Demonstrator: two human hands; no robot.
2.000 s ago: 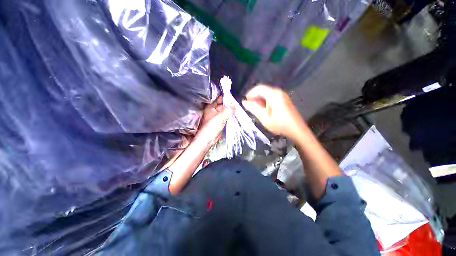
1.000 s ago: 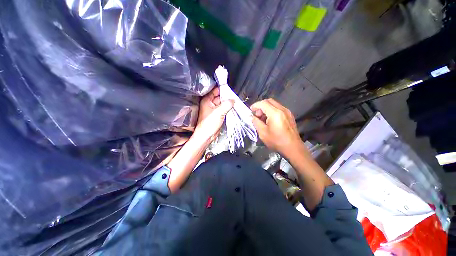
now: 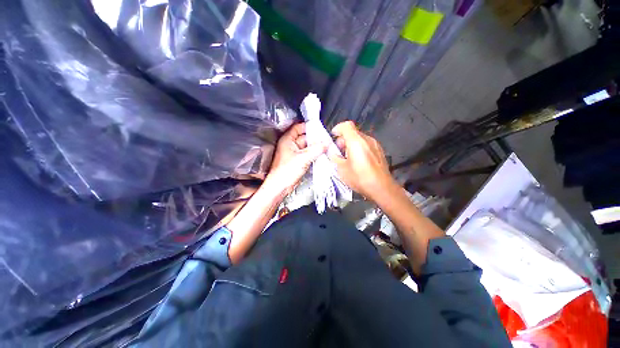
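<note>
A bundle of white tags or label strips (image 3: 317, 130) is held upright in front of the wearer's shirt, with a knob at the top and strips fanning out below. My left hand (image 3: 291, 158) grips the bundle around its middle from the left, thumb across the strips. My right hand (image 3: 360, 160) is at the bundle's right side, its fingers closed on the strips near the left thumb. The fingertips partly overlap the strips, so how many the right hand pinches cannot be told.
Dark garments in shiny clear poly bags (image 3: 136, 136) fill the left. Bagged garments with green tape (image 3: 319, 60) and a yellow-green patch (image 3: 423, 26) hang ahead. A dark metal rail frame (image 3: 476, 136), black garments (image 3: 554, 81), white plastic-wrapped goods (image 3: 520, 262) and a red bag (image 3: 571, 323) are at right.
My right hand has come in from the right, apart from the bundle at first, and now meets it beside the left thumb. The strips hang closer together than before.
</note>
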